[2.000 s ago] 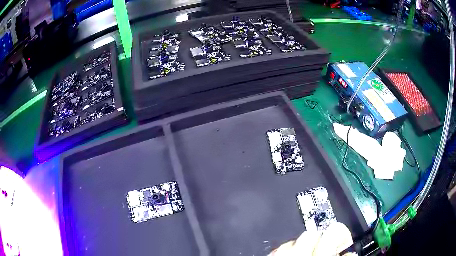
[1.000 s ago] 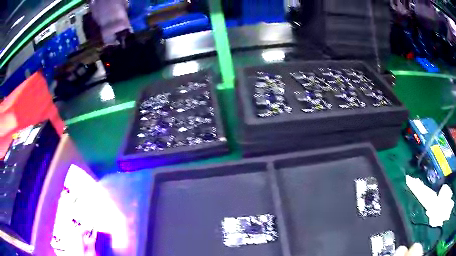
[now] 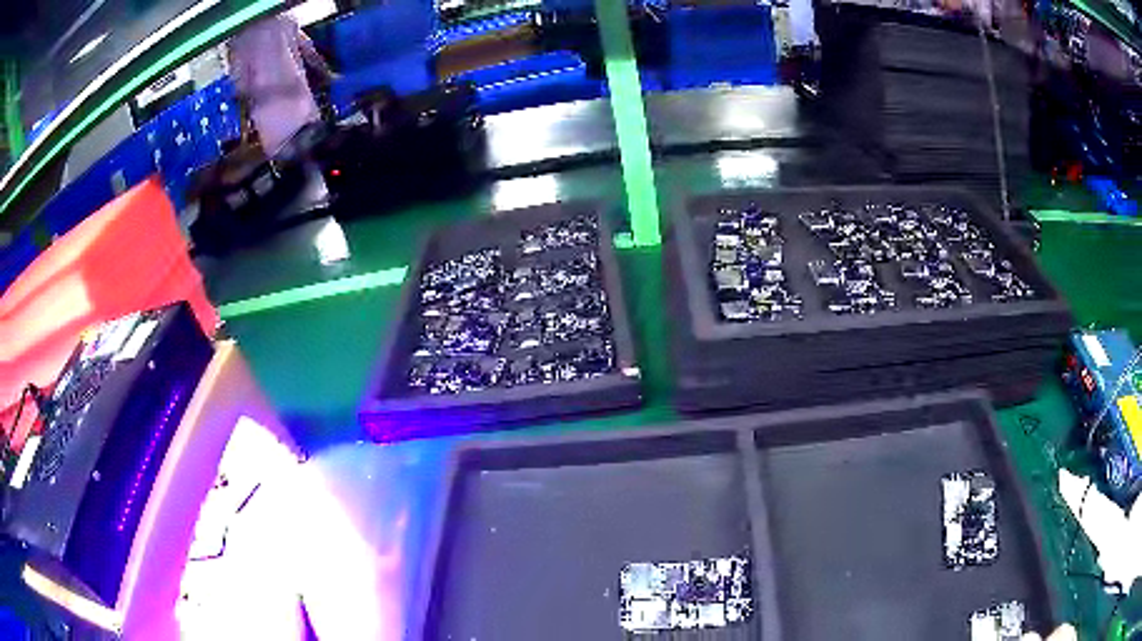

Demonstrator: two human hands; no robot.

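The two-bay black foam tray (image 3: 755,501) lies nearest me. A circuit board (image 3: 686,594) lies in its left bay beside the divider. A second board (image 3: 969,520) lies in the right bay, near the right wall. A third board (image 3: 998,622) is cut off by the bottom edge. Only a pale fingertip of my right hand (image 3: 1049,635) shows beside it; the rest is out of the picture, so its grip is hidden. My left hand cannot be made out.
A single tray of boards (image 3: 632,376) and stacked foam trays (image 3: 864,357) stand behind. At left are the glaring curing box (image 3: 269,551), black fan unit (image 3: 125,463) and pink foam (image 3: 113,282). At right are a blue box (image 3: 1108,394) and white wipes (image 3: 1108,520). A person (image 3: 273,88) is beyond.
The view has swung left, bringing the curing box, fan unit and pink foam into view. The tray has shifted right in the picture, and less of my right hand shows. The boards keep their places.
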